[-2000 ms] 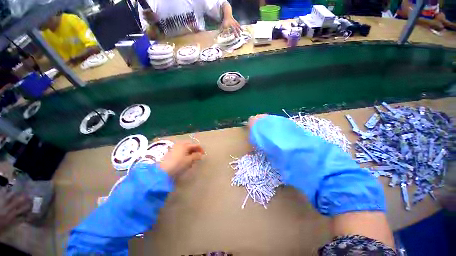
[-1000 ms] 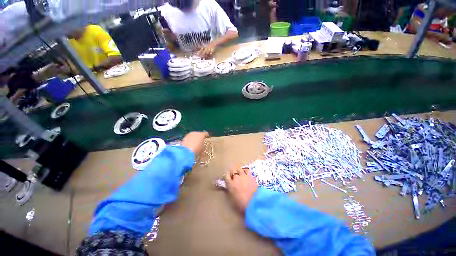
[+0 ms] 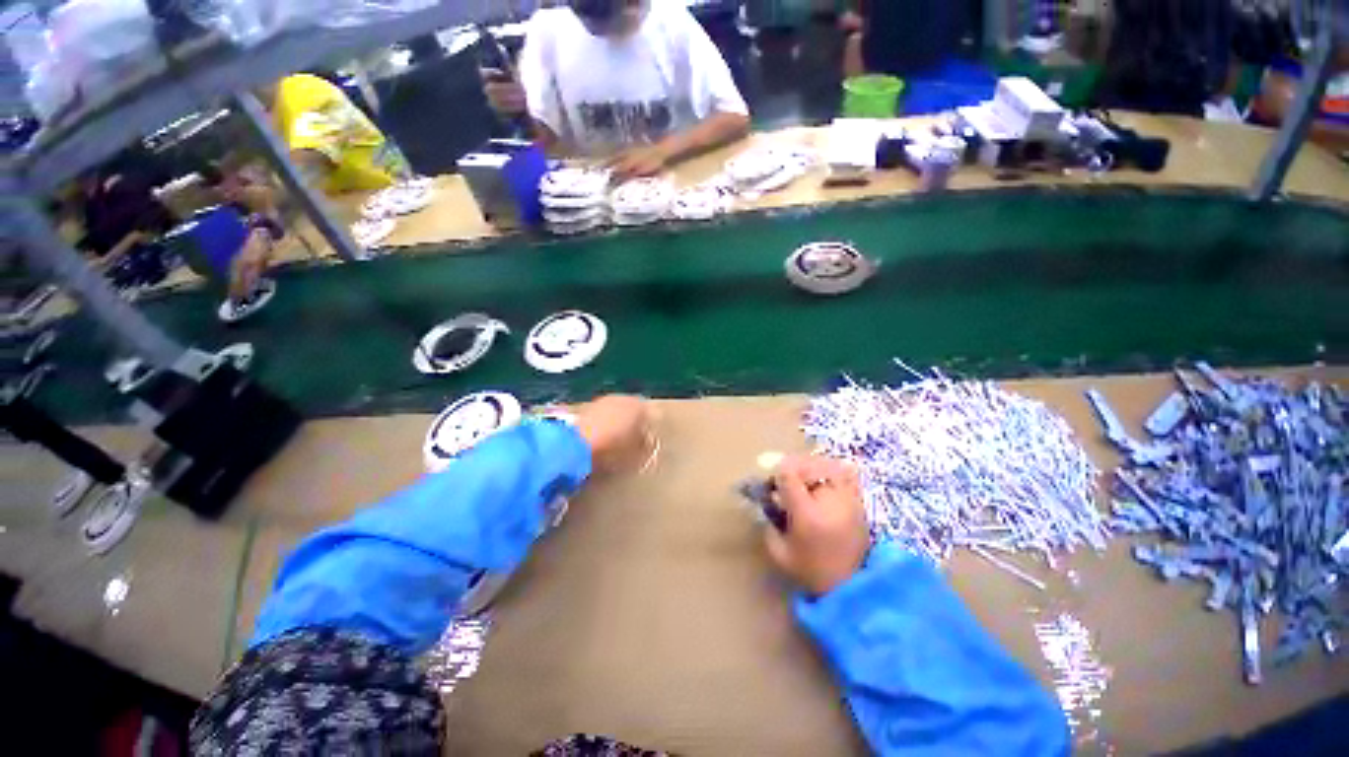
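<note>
My left hand (image 3: 614, 430), in a blue sleeve cover, is at the belt-side edge of the bench, beside a white round housing (image 3: 474, 428); thin pale strands show at its fingertips, but its grip is unclear. My right hand (image 3: 823, 518) is closed around a small dark object (image 3: 762, 500) that I cannot identify; a small pale piece (image 3: 769, 460) is by its fingertips. The loose heap of thin white pieces (image 3: 962, 459) lies just right of my right hand. Other housings near my left forearm are mostly hidden by the sleeve.
A green conveyor (image 3: 681, 318) crosses ahead, carrying spaced white discs (image 3: 565, 340). Blue-grey flat strips (image 3: 1258, 503) are heaped at right. A black box-like device (image 3: 222, 444) stands at left. Across the belt are stacked housings (image 3: 574, 198) and a person in a white shirt (image 3: 621, 89).
The view has shifted, moving the scene rightward. My right hand, earlier reaching across the white heap, is now at its left edge with a dark object. My left hand stays near the bench edge.
</note>
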